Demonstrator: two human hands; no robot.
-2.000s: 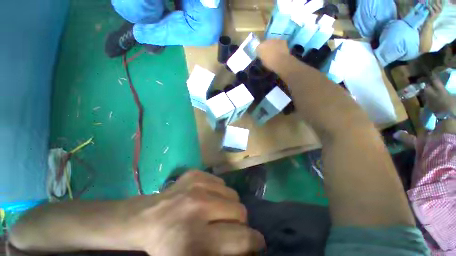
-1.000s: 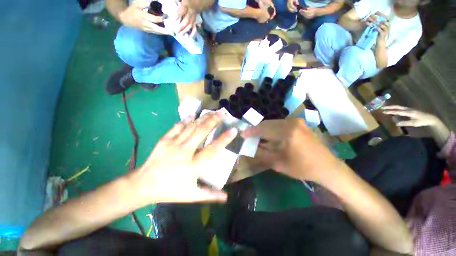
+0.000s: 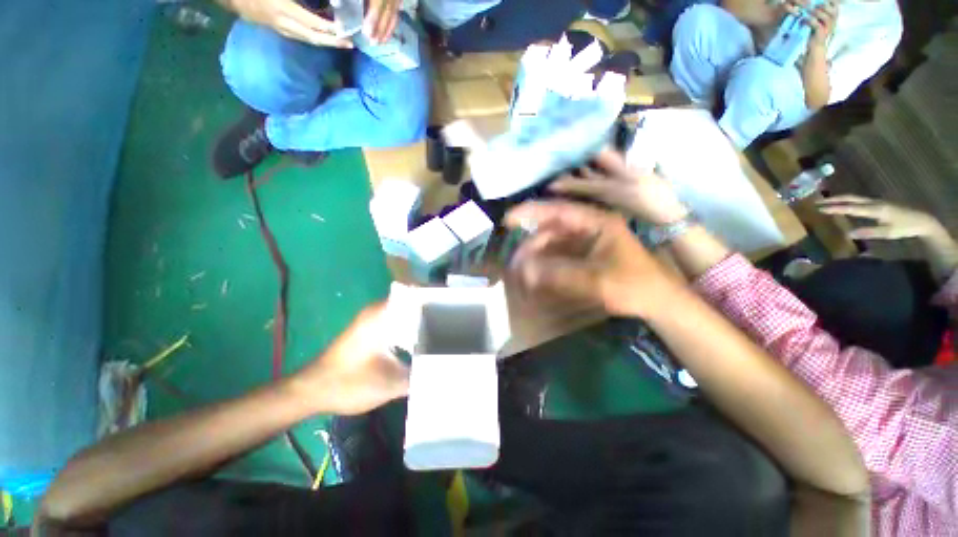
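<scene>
My left hand (image 3: 360,359) holds an open white carton (image 3: 454,409) by its left side, low in front of me. Its grey hollow mouth faces up towards me, with a long flap folded out towards me and small side flaps spread. My right hand (image 3: 576,262) is blurred, to the right of and beyond the carton; its fingers are bent and I cannot tell whether it holds anything. Closed white cartons (image 3: 432,240) stand just beyond the open one. Black tubes (image 3: 453,163) stand behind them, most hidden by hands and a blurred carton.
Another person's arm in a checked sleeve (image 3: 772,315) reaches in from the right, its hand at a blurred pale blue-white carton (image 3: 546,147). A large white sheet (image 3: 714,178) lies on brown cardboard at right. A clear bottle (image 3: 807,181) lies farther right. People sit around the far side.
The open carton is now upright, its mouth squared and front flap folded out. My right hand has moved off it. The checked-sleeved arm has reached in over the tubes, and a blurred carton has appeared there.
</scene>
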